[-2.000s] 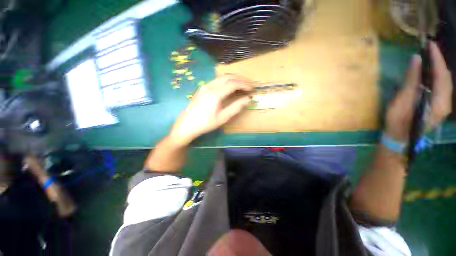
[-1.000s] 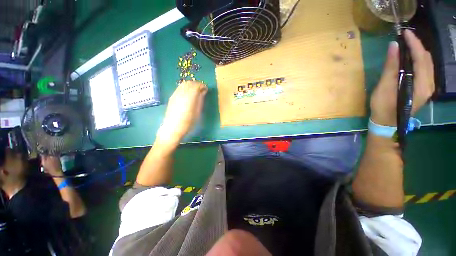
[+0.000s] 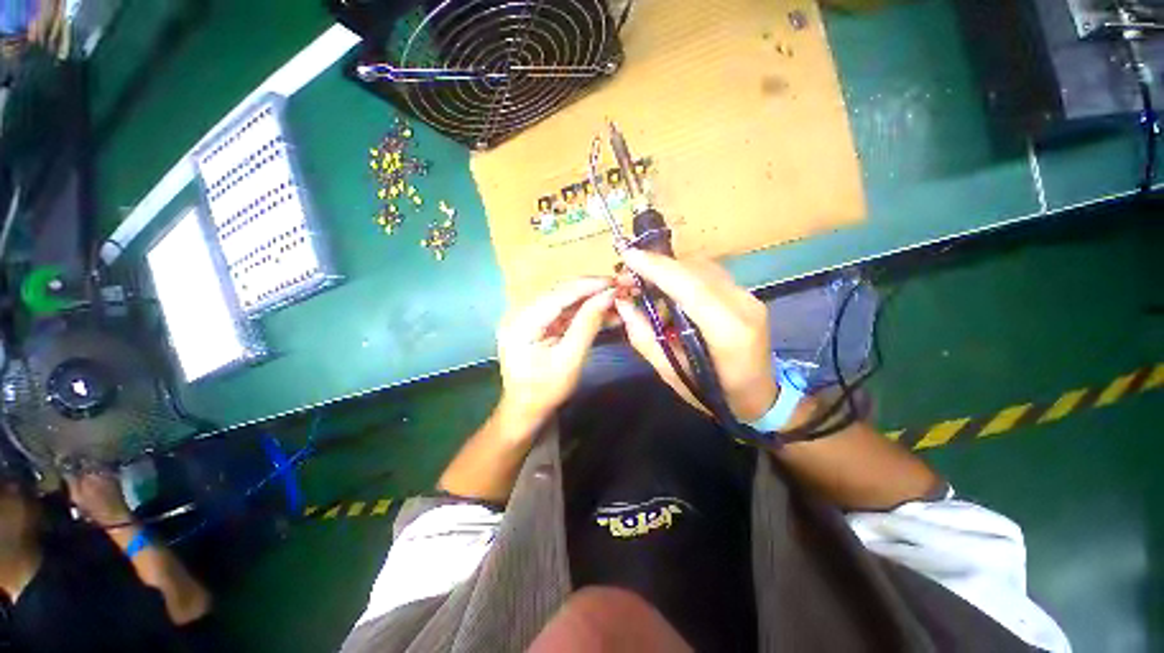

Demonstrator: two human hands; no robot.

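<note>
My right hand [image 3: 715,325] holds the black soldering iron [image 3: 654,236], its metal tip and thin curved feed tube pointing up over the board strip. My left hand [image 3: 552,342] is pinched close beside the right fingertips, just off the near edge of the tan work board [image 3: 753,166]. A tiny part seems to be between the fingertips, too small to tell clearly. The green-white circuit board strip [image 3: 571,220] lies on the tan board with several dark square parts along it, partly hidden by the iron. Small yellow and black components [image 3: 393,172] lie loose to the left.
A black square fan with a round wire grille [image 3: 504,70] stands at the back. Component trays [image 3: 266,211] lie to the left, one plain white. A dark round fan [image 3: 87,387] and another person's arm [image 3: 147,561] are far left. A black box [image 3: 1098,83] is at the right.
My left hand has moved from the loose components to in front of the work board. My right hand has brought the iron from the right to meet it. The view has shifted.
</note>
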